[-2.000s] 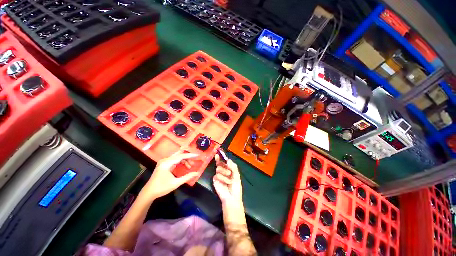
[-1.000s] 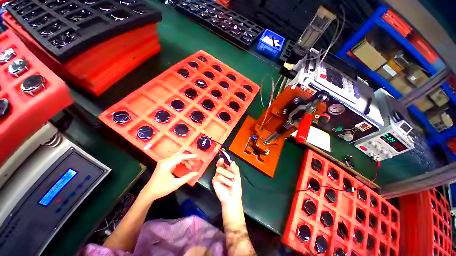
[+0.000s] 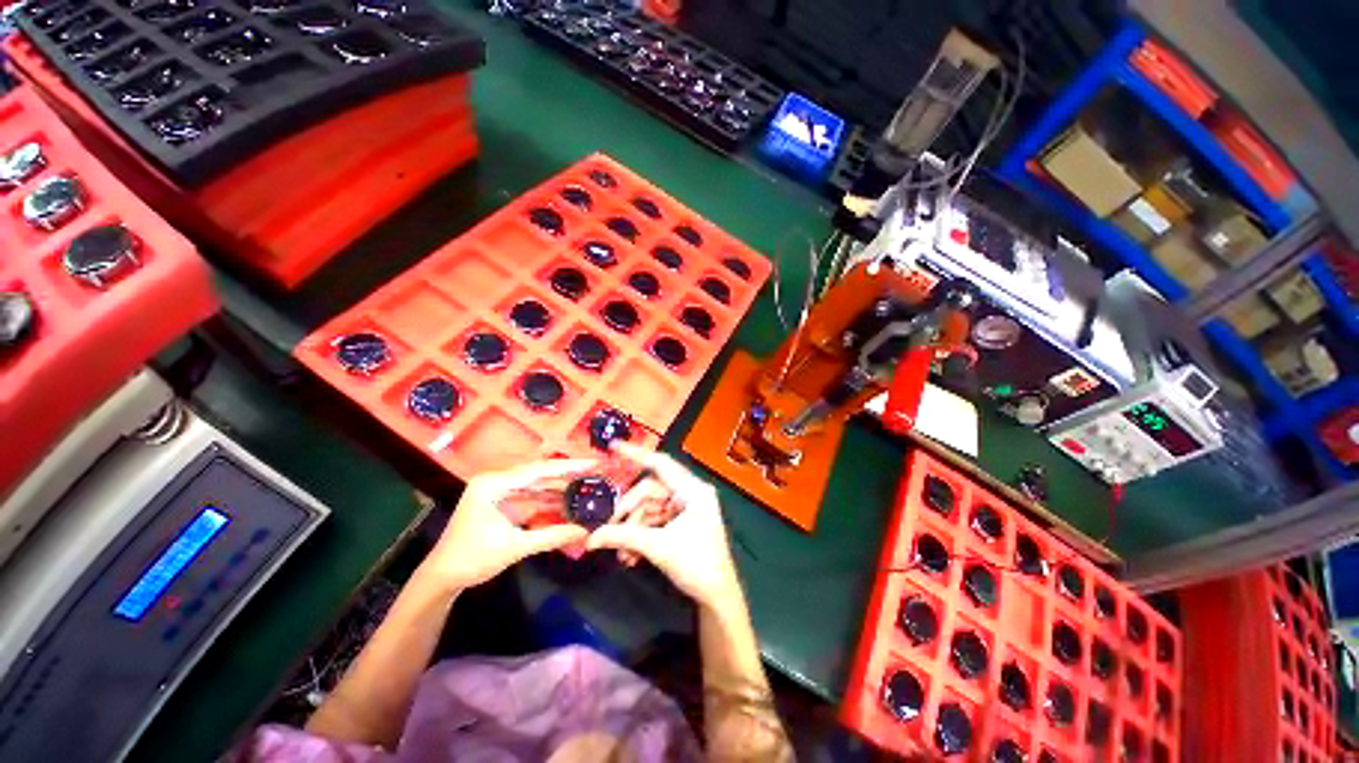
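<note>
A round black glossy watch head [image 3: 590, 502] is held between both hands over the near corner of the left red tray [image 3: 492, 432]. My left hand [image 3: 499, 522] is at its left side, with thumb and fingers at the rim. My right hand [image 3: 678, 522] is at its right side, fingers on or just behind the rim. Both hands are bare. The tray has many pockets with watch heads and several empty ones. One seated watch head [image 3: 610, 428] lies just beyond the hands. The palm sides of the fingers are partly hidden.
The toggle press [image 3: 775, 432] with its red lever [image 3: 908, 391] stands right of the tray. A right red tray [image 3: 1028, 626], a power supply [image 3: 1140, 432] and a gauge controller [image 3: 1028, 298] lie beyond. Black trays [image 3: 224, 90] and a device with blue display [image 3: 172, 564] are left.
My right hand has moved left from beside the tray to meet my left hand. The thing it held at its fingertips now shows as a face-on disc between both hands.
</note>
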